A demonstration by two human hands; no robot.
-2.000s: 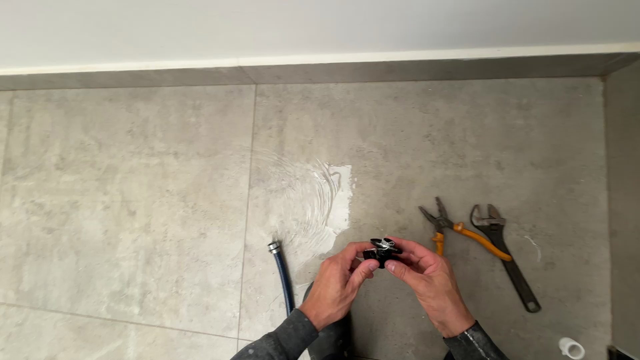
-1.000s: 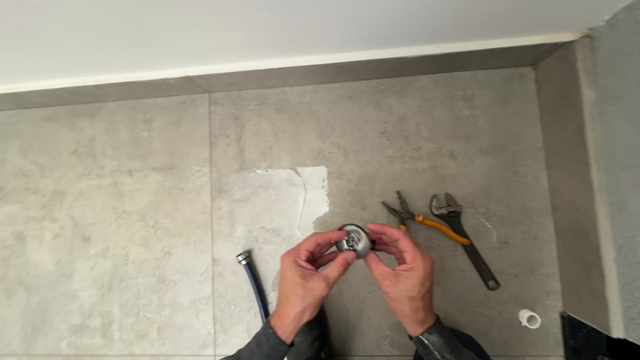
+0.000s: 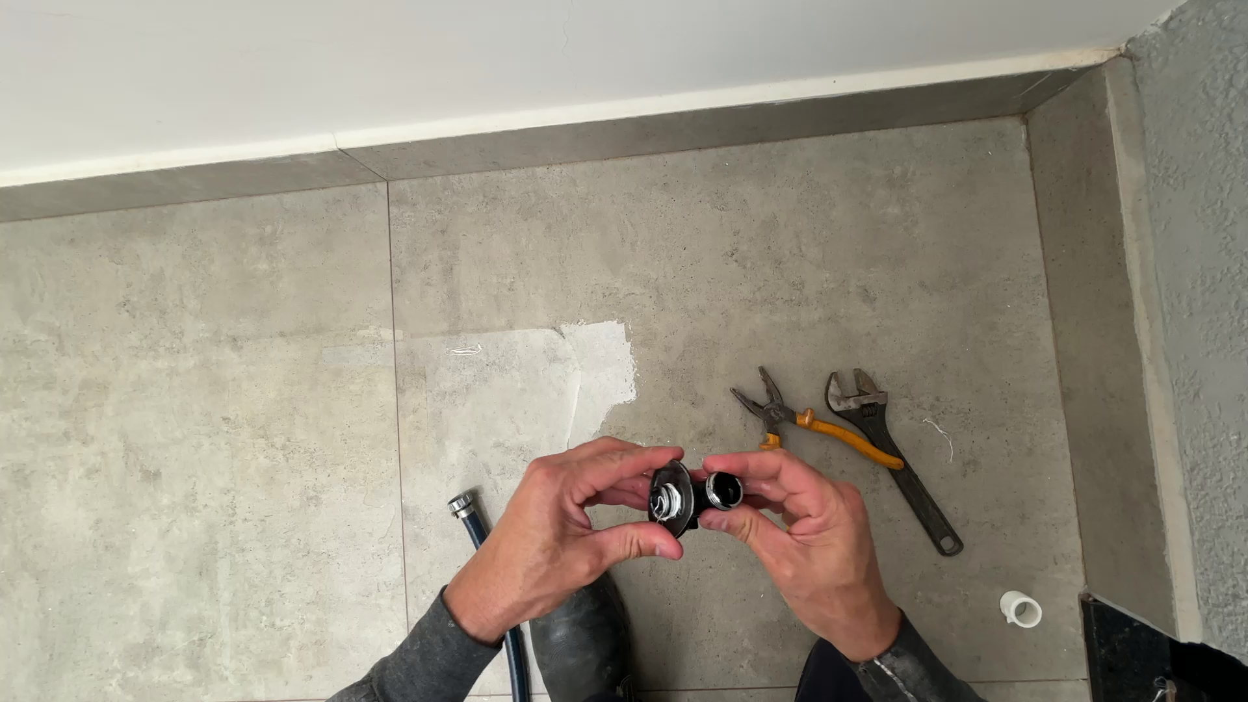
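Between both hands is a dark, shiny angle valve (image 3: 702,495), with a round flange on its left side and a threaded outlet facing up toward me. White thread-seal tape shows in the middle of the flange. My left hand (image 3: 575,531) grips the flange (image 3: 686,499) by its rim, thumb below and fingers above. My right hand (image 3: 809,541) pinches the valve's body beside the threaded outlet (image 3: 723,490). The side of the valve turned away from me is hidden.
Orange-handled pliers (image 3: 838,434) and an adjustable wrench (image 3: 902,468) lie on the grey tile floor (image 3: 780,253) to the right. A white plastic fitting (image 3: 1020,609) is at lower right. A dark hose with a metal end (image 3: 475,522) lies left, near a boot (image 3: 582,634). Bits of white tape lie about.
Both hands still hold the valve. It has been turned: one second ago the flange faced me, and now it is seen at a slant with the threaded outlet showing at its right.
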